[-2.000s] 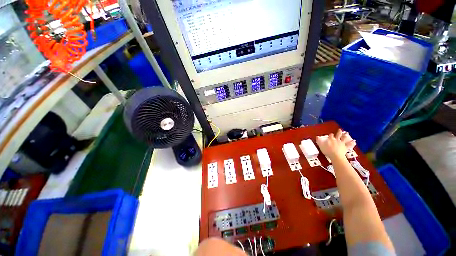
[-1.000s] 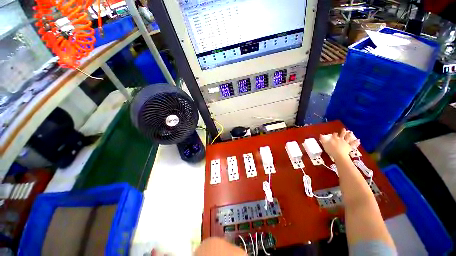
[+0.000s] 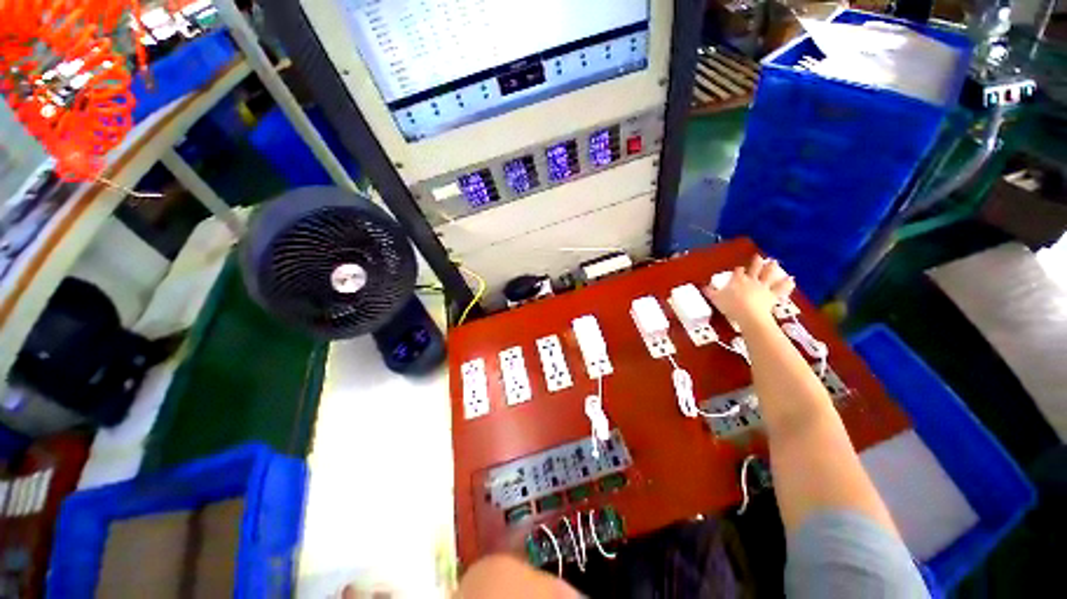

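Observation:
The red-brown test board (image 3: 527, 417) carries a row of AC socket outlets; the three at the left (image 3: 515, 376) hold no adapter. White power adapters stand on the others, one mid-row (image 3: 591, 344), two farther right (image 3: 652, 324), and more at the right end under my right hand (image 3: 752, 290). My right hand lies over these with fingers spread, touching them; its grip is unclear. White cables run from the adapters toward two grey output connector strips (image 3: 559, 468). My left hand (image 3: 365, 592) is barely in view at the bottom edge, mostly cut off.
A rack with screen (image 3: 503, 53) and purple-blue meters stands behind the board. A black fan (image 3: 339, 272) is on the white ledge (image 3: 369, 433) at left, beside a green belt. Blue bins are at lower left (image 3: 272, 515), right (image 3: 936, 433) and stacked at upper right (image 3: 819, 152).
The view has shifted, so the board and rack sit higher and farther left. My right hand stays over the right-end adapters. My left fingertips have come into view at the bottom edge since two seconds ago.

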